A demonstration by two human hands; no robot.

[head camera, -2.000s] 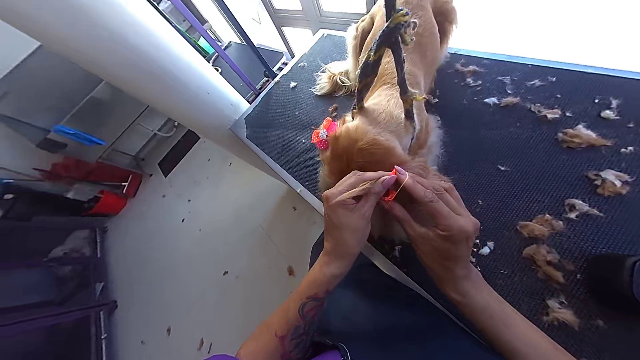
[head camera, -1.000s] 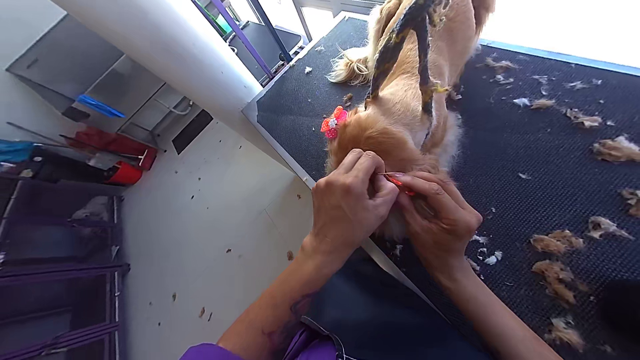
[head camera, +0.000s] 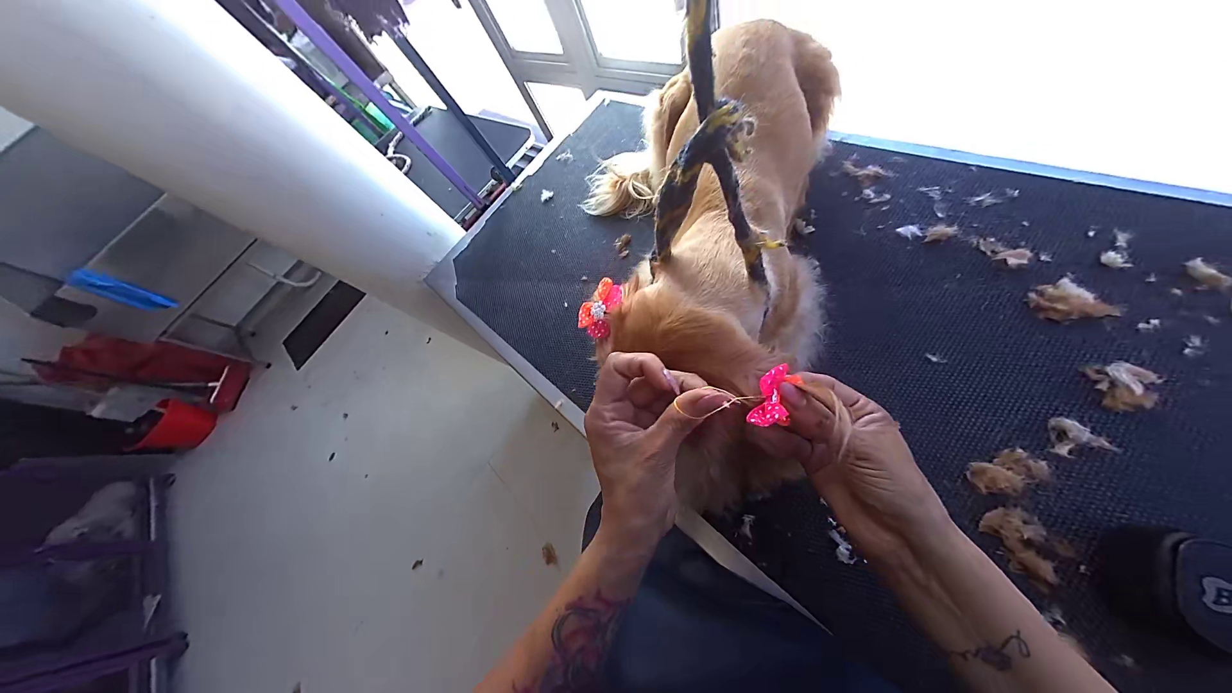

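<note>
A golden-coated dog stands on a black grooming table, its head toward me. A dark rope loop with yellow flecks is around its neck. One pink and orange bow sits at the left side of its head. A second pink bow with dots is at the right side, held by my right hand together with a lock of fur. My left hand pinches a thin elastic band that stretches from this bow.
Tufts of cut fur lie on the right of the table. A dark cylindrical object stands at the lower right. A white column rises beside the table's left corner. Red bags lie beyond the floor at left.
My hands were close together over the dog's head and have moved apart, with the thin band now stretched between them. The second bow now shows clearly.
</note>
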